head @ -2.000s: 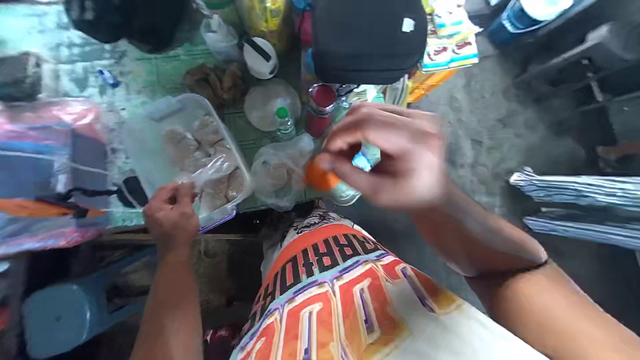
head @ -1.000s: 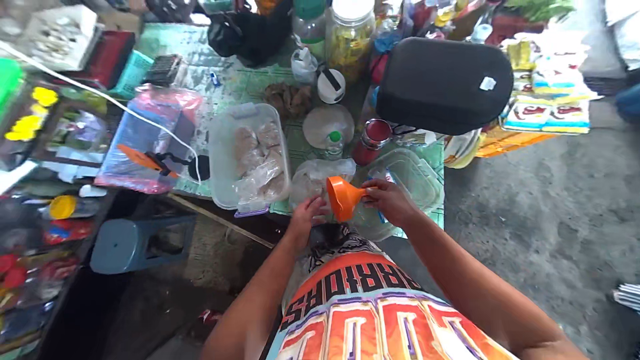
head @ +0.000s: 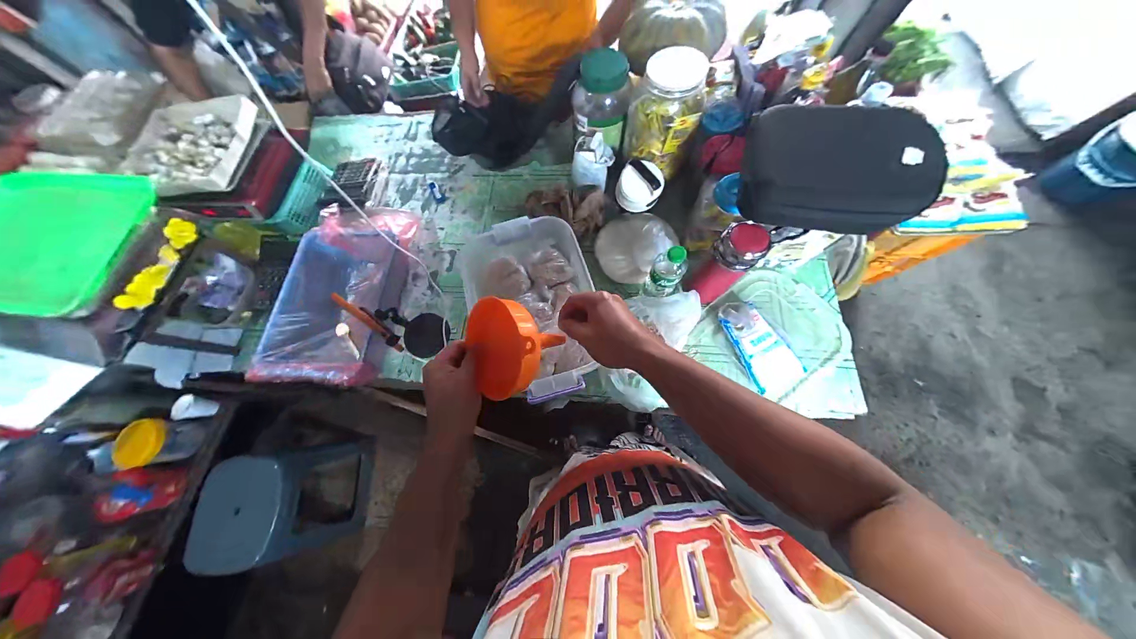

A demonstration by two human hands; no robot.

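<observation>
My left hand [head: 453, 383] grips the rim of an orange plastic funnel [head: 504, 348], held sideways with its spout pointing right. Just past the spout tip is my right hand [head: 603, 327], its fingers curled; whether it holds anything cannot be told. Below and behind the funnel lies a clear plastic container [head: 476, 257] of bagged brown contents [head: 506, 277]. A clear plastic bag [head: 667, 316] and a small green-capped bottle [head: 664, 272] lie to the right of my right hand.
A black case [head: 843, 167] and lidded jars [head: 664, 115] stand at the back right. Rightward sits a clear lid or tray with a blue-white packet [head: 761, 346]. A plastic-wrapped box [head: 328, 306] is at left, a grey-blue stool [head: 240, 515] below. A person in orange [head: 532, 40] stands across the table.
The funnel has passed to my left hand and moved left, in front of the container; one second ago my right hand held it by the spout. The view has shifted to show more of the table's far side.
</observation>
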